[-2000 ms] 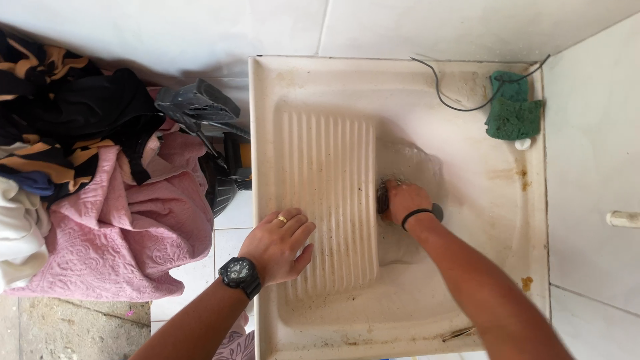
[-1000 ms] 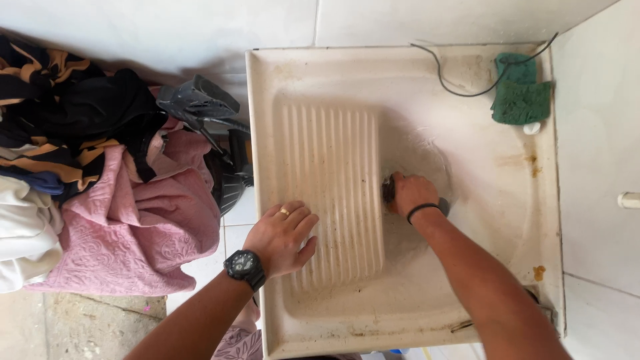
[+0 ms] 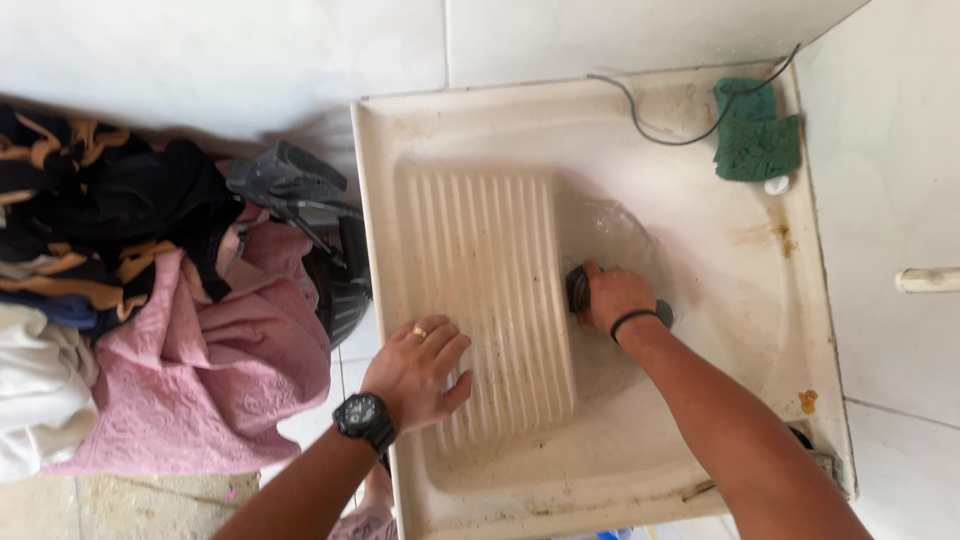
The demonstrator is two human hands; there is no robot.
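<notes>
A cream laundry sink (image 3: 375,225) with a ribbed washboard (image 3: 487,300) fills the middle of the view. My left hand (image 3: 420,367), with a ring and a black watch, rests on the sink's left rim and the washboard's edge, holding nothing. Down in the basin, beside the washboard's right edge, my right hand (image 3: 615,296) is closed on a dark object (image 3: 577,290); my fingers cover much of it, and its kind cannot be told. Shallow water (image 3: 615,217) lies around this hand. Another dark round shape (image 3: 664,313) shows just behind the wrist.
Two green scouring pads (image 3: 759,148) and a black cord (image 3: 671,142) lie at the sink's upper right corner. A pink cloth (image 3: 217,375), dark clothes (image 3: 127,202) and a black fan-like appliance (image 3: 341,292) are at the left. A white pipe stub (image 3: 928,280) juts from the right wall.
My right hand stays low in the basin on the dark object, with only small shifts. My left hand remains at the left rim.
</notes>
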